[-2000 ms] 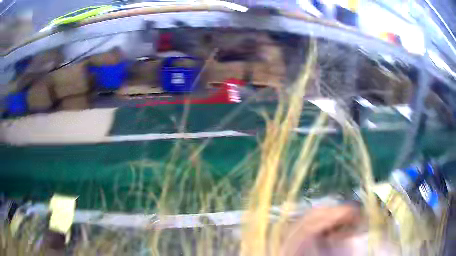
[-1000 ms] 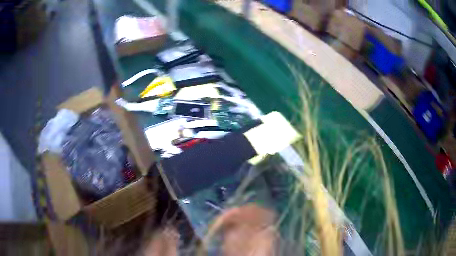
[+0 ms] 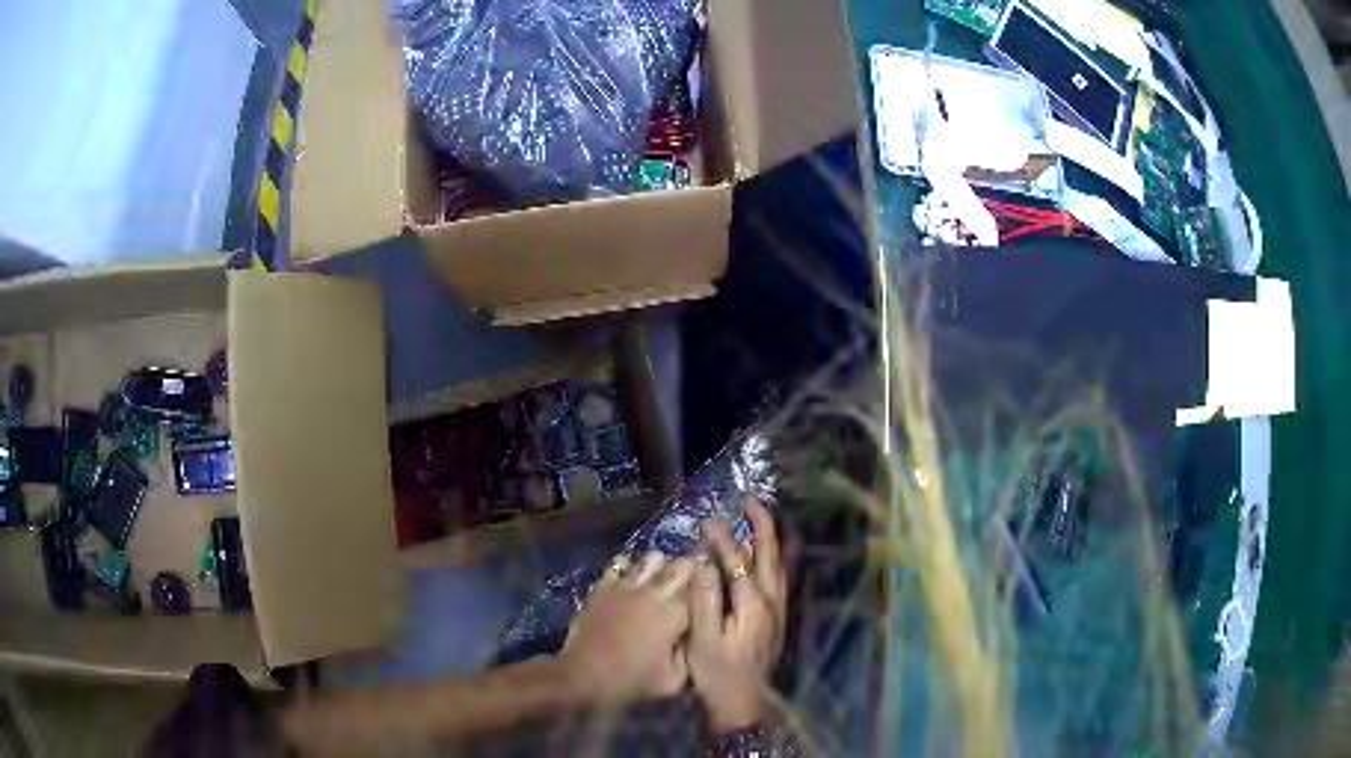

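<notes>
A crumpled, shiny dark plastic bag (image 3: 719,486) lies low in the middle, beside the bench's left edge. My left hand (image 3: 630,625) comes in from the lower left and is closed on the bag's near side. My right hand (image 3: 741,607) comes up from the bottom edge, against the left hand, with its fingers bent on the bag. What is inside the bag cannot be told. Blurred straw-coloured strands cross the view and partly cover the right side of the bag.
An open carton (image 3: 593,267) with a dark plastic bag stands ahead. Another carton (image 3: 311,474) with black devices stands left. A lower box (image 3: 519,548) holds small parts. On the green bench (image 3: 978,652) right lie a black mat (image 3: 1067,333), display units (image 3: 1059,74) and tweezers (image 3: 1033,533).
The view has swung left and down from the bench to the cartons. My hands, blurred at the bottom edge before, now show together on a plastic bag.
</notes>
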